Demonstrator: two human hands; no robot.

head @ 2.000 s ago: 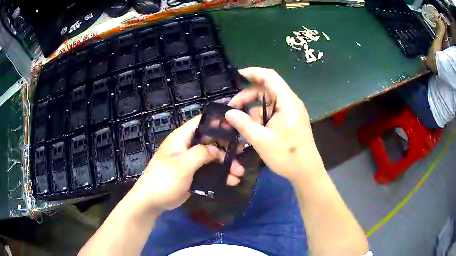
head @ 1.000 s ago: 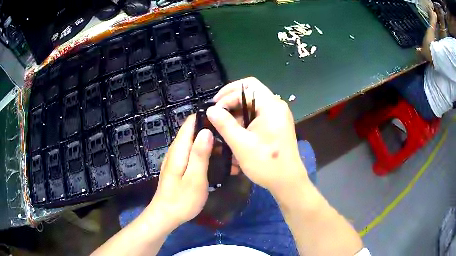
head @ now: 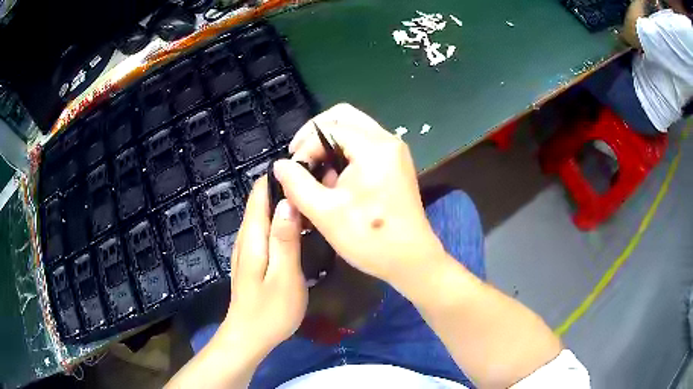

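My left hand (head: pixel 270 266) holds a black phone housing (head: pixel 313 262) upright, mostly hidden between both hands. My right hand (head: pixel 353 186) is at the housing's upper end, thumb and fingers pinching there. Dark tweezers (head: pixel 327 144) stick out between the fingers of my right hand, points up. What the fingertips touch is hidden. A black blister tray (head: pixel 171 308) lies left of my hands, with rows of pockets that hold black housings (head: pixel 188 243).
White slips (head: pixel 427 38) lie in a loose pile on the green mat (head: pixel 501 76), with two small bits nearer my right hand. A second black tray (head: pixel 596 11) is at the top right. A person in a white shirt (head: pixel 665 64) sits above a red stool (head: pixel 600 167).
Both hands have moved closer together around the housing, which now shows less than two seconds ago. The view has shifted, so pile and stool sit further left and higher.
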